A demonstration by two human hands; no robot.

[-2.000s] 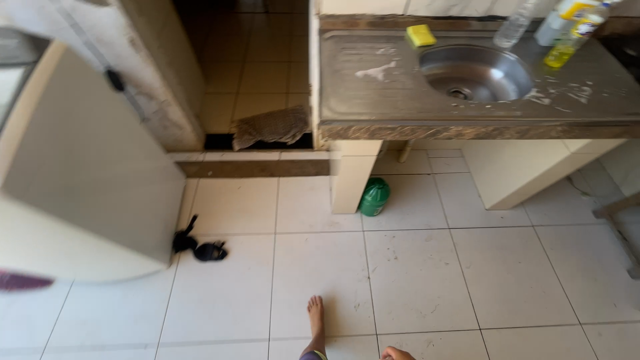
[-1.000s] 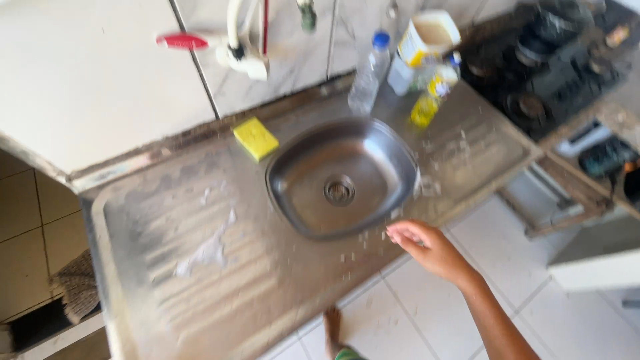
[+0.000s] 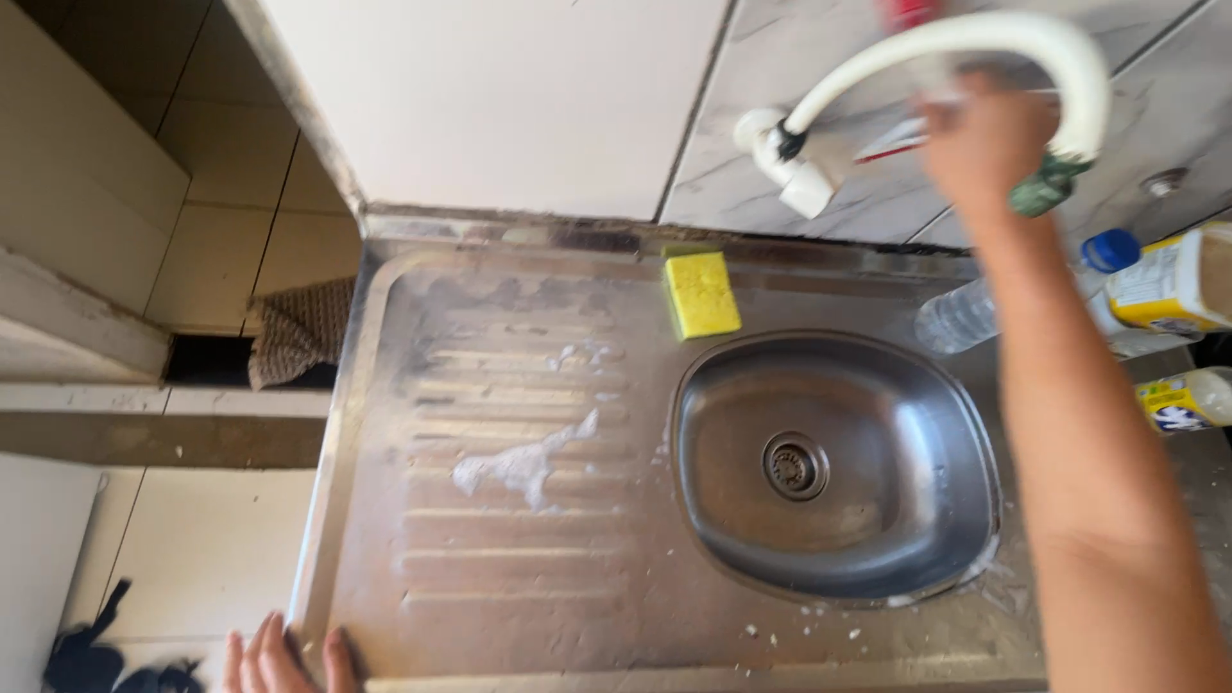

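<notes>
My right hand (image 3: 991, 135) reaches up to the tiled wall behind the curved white faucet spout (image 3: 1001, 34); its fingers close around a blurred white thing, perhaps a handle, that I cannot make out. A red piece (image 3: 910, 12) shows just above it. My left hand (image 3: 284, 659) rests with spread fingers on the front left corner of the stainless steel sink top (image 3: 520, 587). Between the hands lie the oval basin (image 3: 847, 520) with its drain and, at its back left rim, a yellow sponge (image 3: 705, 294). White foam (image 3: 525, 469) streaks the ribbed drainboard.
Right of the basin stand a clear plastic bottle with a blue cap (image 3: 962, 313), a yellow and white tub (image 3: 1169, 279) and a yellow-labelled bottle (image 3: 1184, 399). A knitted cloth (image 3: 303, 327) lies at the doorway on the left. Black footwear (image 3: 106, 664) is on the floor.
My right hand has moved from above the basin's front edge up to the wall behind the spout. My left hand has come into view at the counter's corner. The view has moved closer to the sink.
</notes>
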